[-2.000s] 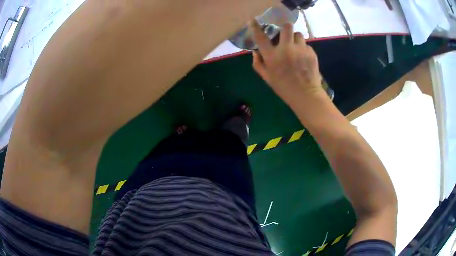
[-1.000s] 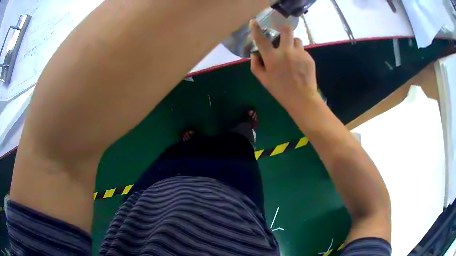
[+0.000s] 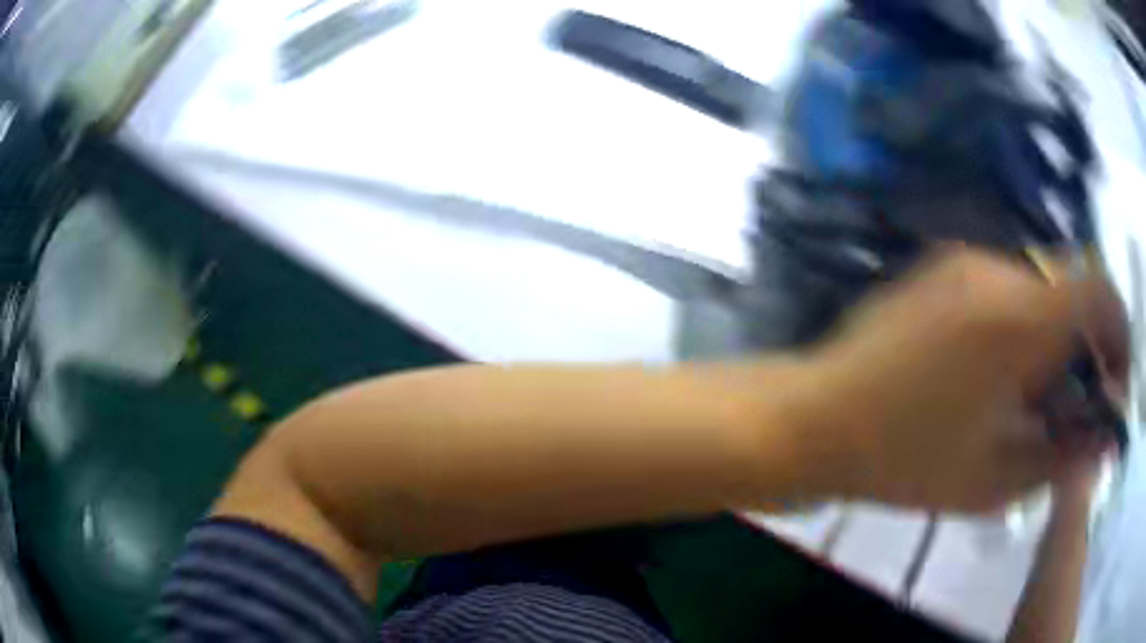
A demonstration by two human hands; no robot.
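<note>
The picture is blurred. The cloth cutting machine (image 3: 911,163), dark with a blue motor housing, stands on the white lay (image 3: 553,295) at the right. My left hand (image 3: 968,377) comes in from the left on a bent arm and is closed at the machine's near side, around what looks like its dark handle (image 3: 1083,396). My right forearm rises at the lower right edge. My right hand is mostly hidden behind my left hand and blurred, so its hold cannot be told. The blade and foot cannot be made out.
A long dark weight (image 3: 654,63) lies beyond, left of the machine. A grey weight (image 3: 346,38) lies farther left. A whitish tub (image 3: 107,295) stands on the green floor at the left. Thin dark strips lie near the table's edge, lower right.
My view has swung left and up, so the machine's body and the weights show. My left hand has come into view. My right hand, clear before at the shiny metal plate, is now mostly hidden.
</note>
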